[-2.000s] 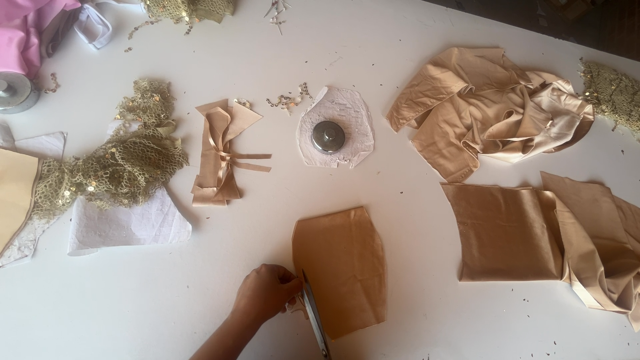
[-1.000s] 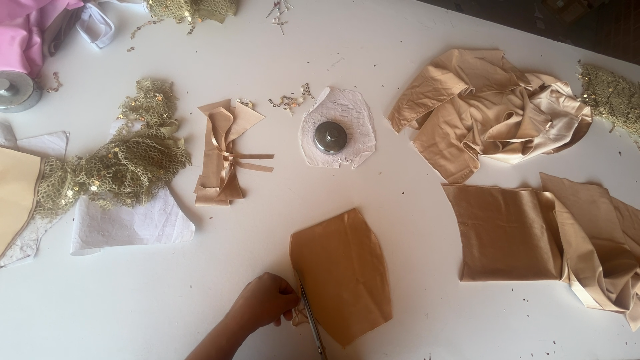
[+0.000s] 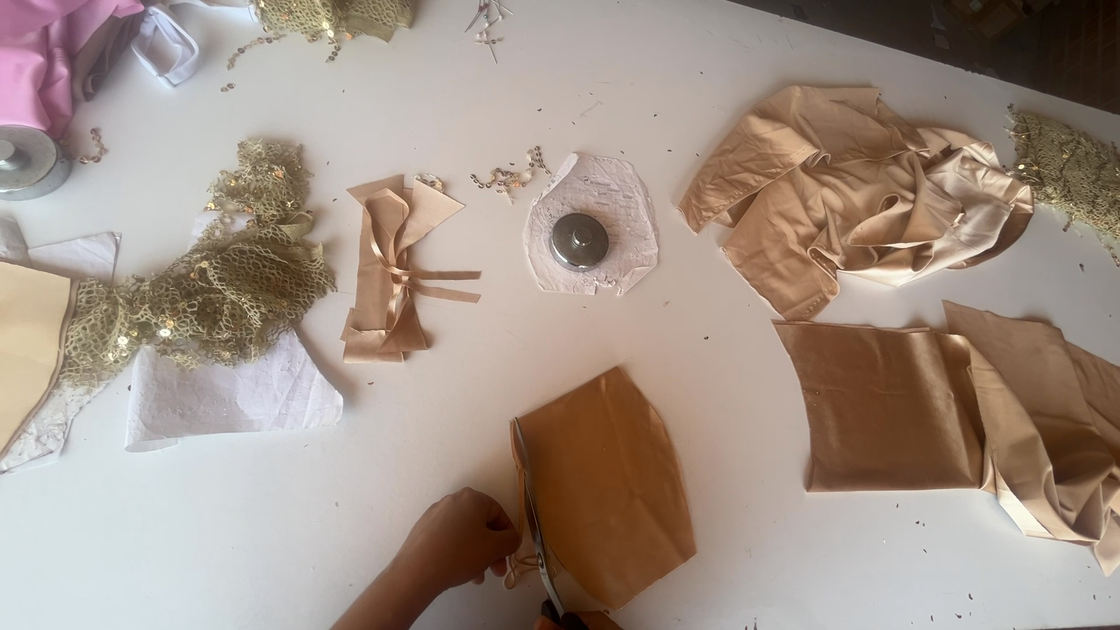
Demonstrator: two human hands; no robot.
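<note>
Near the bottom centre, my left hand [image 3: 464, 535] pinches a thin trimmed strip of satin [image 3: 523, 567] beside the left edge of a tan satin fabric piece [image 3: 608, 490]. My right hand [image 3: 582, 619], mostly cut off by the bottom edge, holds fabric scissors [image 3: 537, 525]. The blades run up along the left edge of the piece, their tips close to its upper left corner. Above lies a paper pattern piece [image 3: 547, 197] with a round metal weight [image 3: 579, 241] on it.
Left of centre lie folded satin scraps [image 3: 381, 262], gold sequin mesh [image 3: 262, 297] and white paper [image 3: 236, 402]. Crumpled satin [image 3: 787, 175] and folded satin [image 3: 884, 407] cover the right. Pins [image 3: 487, 26], pink fabric [image 3: 31, 70] and another metal weight [image 3: 31, 162] sit farther back.
The scissors have moved up along the fabric's left edge, and the satin piece has turned slightly. My left hand stays beside that edge.
</note>
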